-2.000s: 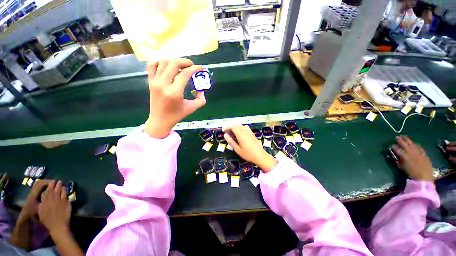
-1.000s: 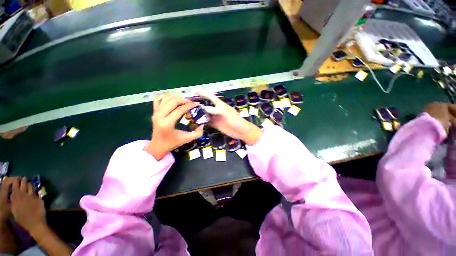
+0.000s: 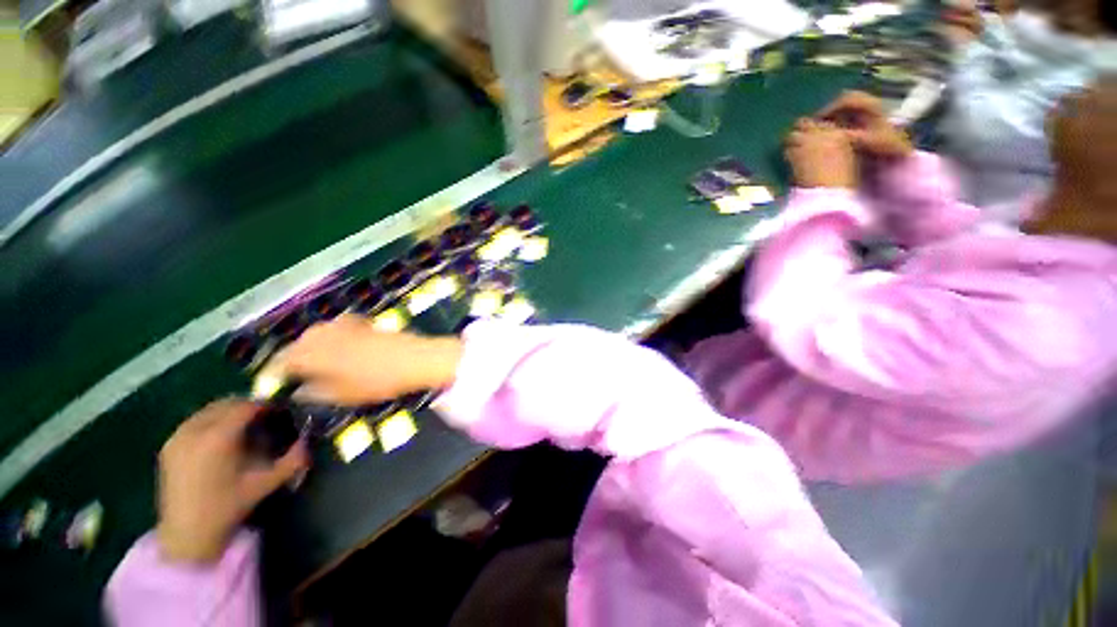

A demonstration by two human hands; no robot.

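Small black smartwatch units (image 3: 423, 254) lie in a row along the metal rail, several with pale yellow-edged squares (image 3: 397, 430). The picture is blurred. My left hand (image 3: 218, 472) is low at the left, its thumb and fingers around a dark watch unit (image 3: 272, 431) just over the bench edge side. My right hand (image 3: 358, 360) is palm down over the left part of the units and covers some of them. Its fingertips are near a pale square (image 3: 267, 383); whether they grip anything is hidden.
A pale metal rail (image 3: 184, 347) divides the bench from the green belt. A metal post (image 3: 524, 86) stands ahead. Two units (image 3: 720, 181) lie at right before a person in a pink smock (image 3: 931, 331). A white tray (image 3: 625, 47) holds units. Blurred small items (image 3: 83, 524) lie far left.
The view has swung to the right. My left hand first held a lit unit up high, then lowered it to the bench beside my right hand. The neighbour at right shows more fully.
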